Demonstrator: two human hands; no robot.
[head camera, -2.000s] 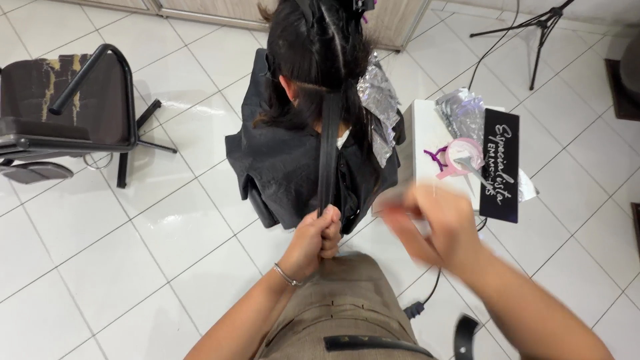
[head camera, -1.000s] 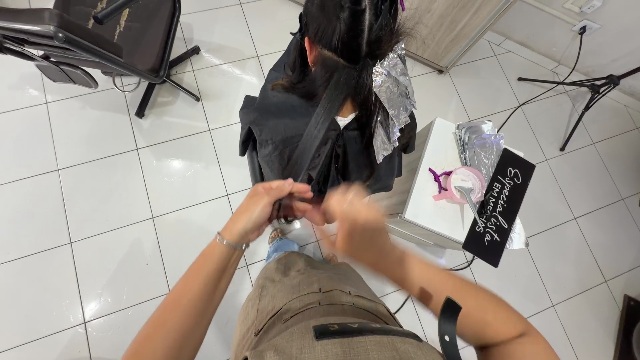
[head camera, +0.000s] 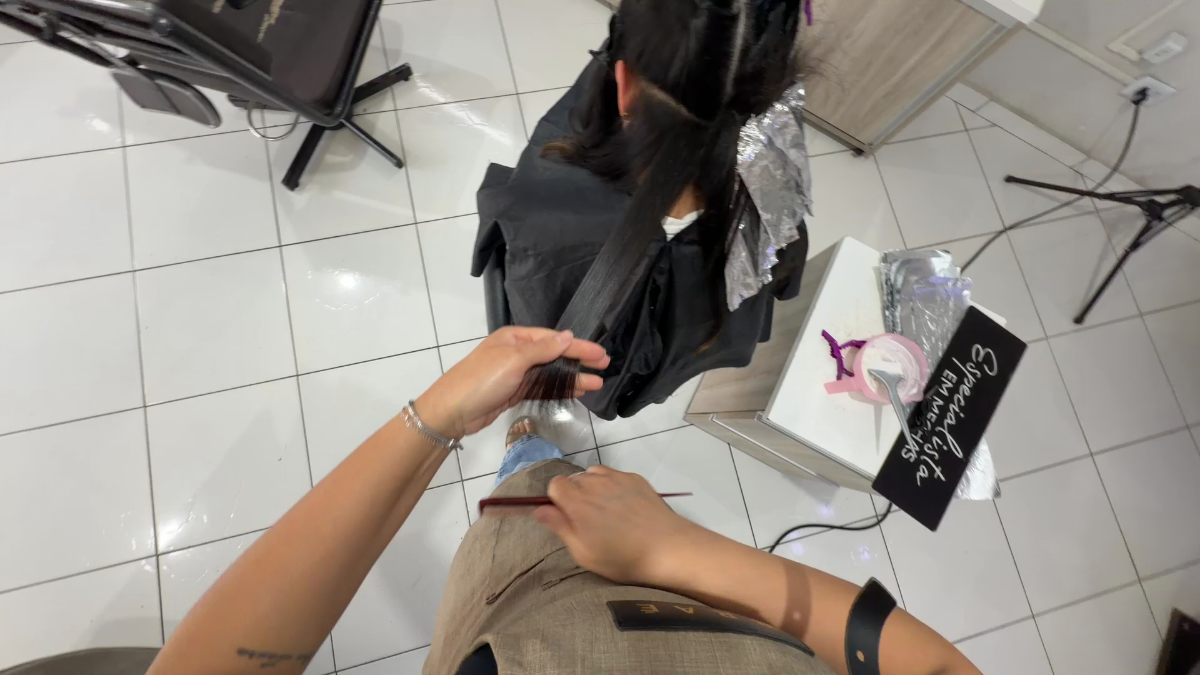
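My left hand holds the lower end of a long, flat section of dark hair between its fingers, drawn out from the back of a seated person's head. The hair tips fan out across the fingers. My right hand grips a dark red tail comb low in front of the apron, its thin tail pointing right. A black salon cape covers the seated person's shoulders. Folded foil hangs in the hair on the right side. A parting line runs down the back of the head.
Right of the chair, a white-topped cabinet bears a pink bowl of white cream with a brush, purple clips, foil sheets and a black sign with writing. A black chair stands upper left; a tripod stands right.
The hair section, hanging nearly straight two seconds ago, now slants down to the left in my left hand. My right hand has come down toward the apron. The view has shifted.
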